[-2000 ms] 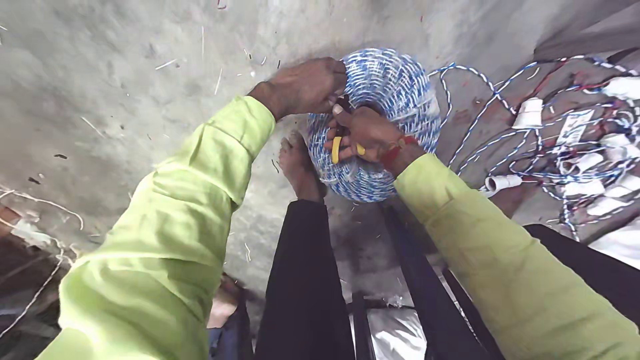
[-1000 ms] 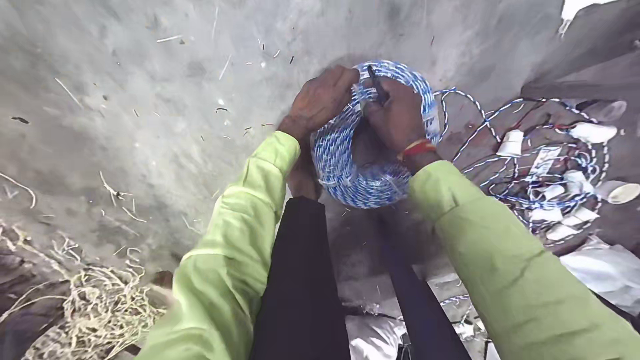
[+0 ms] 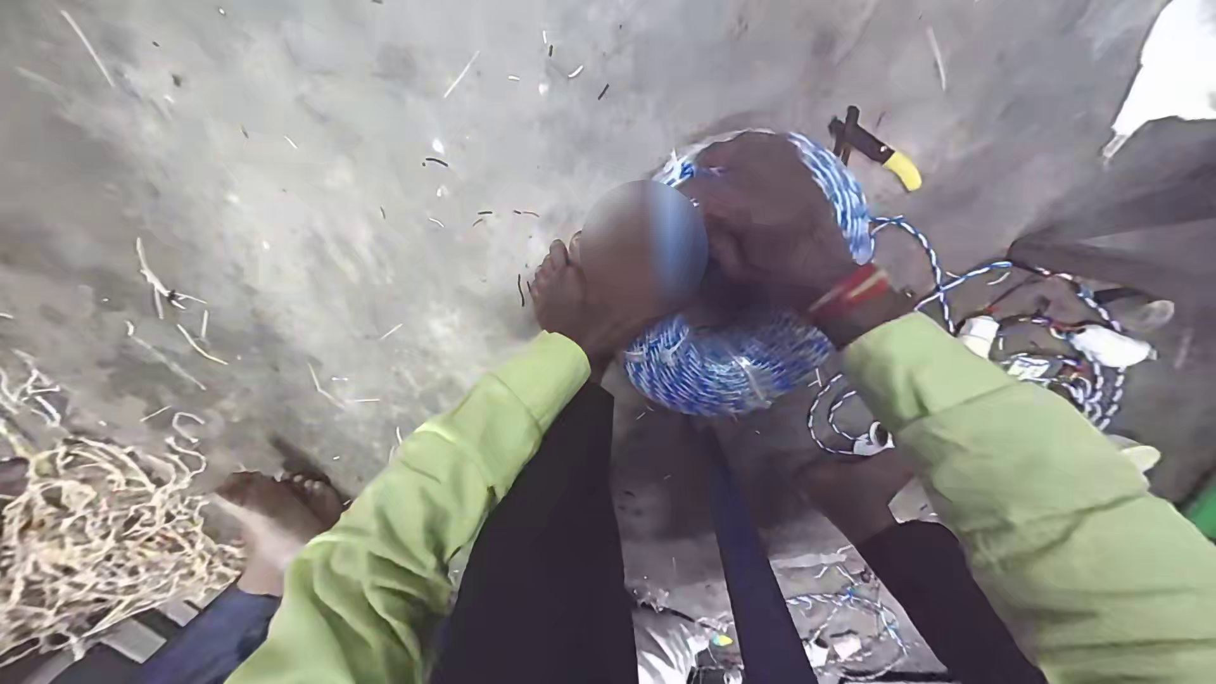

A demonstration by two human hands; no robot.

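A coil of blue-and-white twisted wire [image 3: 727, 366] rests on the concrete floor in front of me. My right hand [image 3: 774, 228], with a red band at its wrist, reaches over the middle and upper part of the coil; its fingers are dark and blurred. At the coil's left edge is my left hand [image 3: 636, 261], partly hidden by a blurred round patch, so its fingers do not show clearly. Pliers with a yellow-tipped handle [image 3: 879, 152] lie on the floor just beyond the coil's upper right.
Blue-and-white wire with white lamp holders [image 3: 1107, 345] lies tangled at the right. A heap of pale fibrous strands [image 3: 104, 541] is at the lower left, near another person's bare foot [image 3: 275, 508]. Small scraps dot the floor [image 3: 332, 190].
The yellow-handled tool, in my right hand two seconds ago, now lies on the floor past the coil. My right hand has spread over the coil's middle.
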